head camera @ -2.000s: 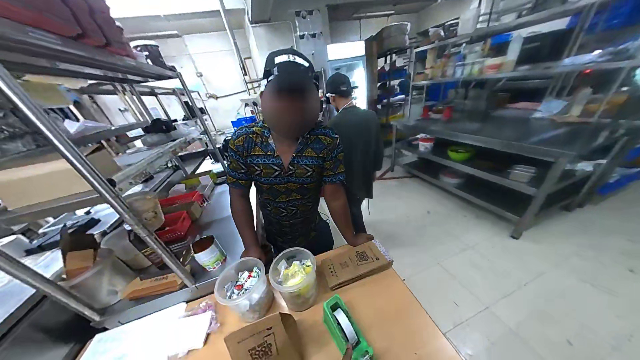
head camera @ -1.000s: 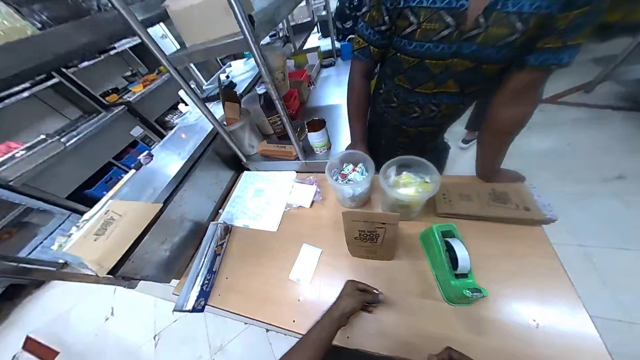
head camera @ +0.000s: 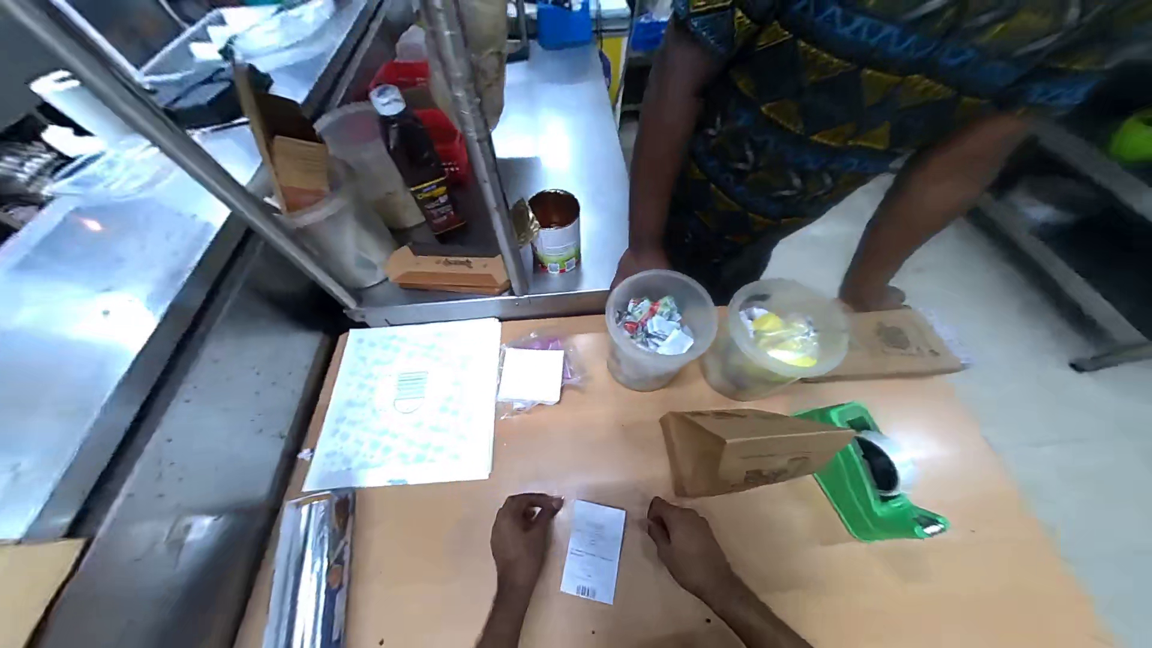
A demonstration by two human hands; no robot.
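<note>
A printed paper slip (head camera: 593,552) lies flat on the wooden table (head camera: 432,558) between my hands. My left hand (head camera: 524,540) rests just left of it, fingers curled, with nothing visible in them. My right hand (head camera: 688,547) lies to its right, also loosely curled; whether its fingers touch the table is unclear. Beyond my right hand, a brown paper bag (head camera: 751,450) stands in front of a green tape dispenser (head camera: 868,486). Two plastic tubs, one with wrapped sachets (head camera: 657,328) and one with yellow packets (head camera: 778,337), sit behind the bag.
Patterned paper sheets (head camera: 405,405) and a small white pad (head camera: 531,375) lie at the back left, above a foil roll (head camera: 310,571). Flat brown bags (head camera: 891,342) lie at the back right. A person (head camera: 810,108) leans over the far edge. A metal post (head camera: 481,153) rises behind the table.
The view has swung down to the table. Both hands have come beside the slip; a second ago one was right of it and the other barely showed at the bottom edge.
</note>
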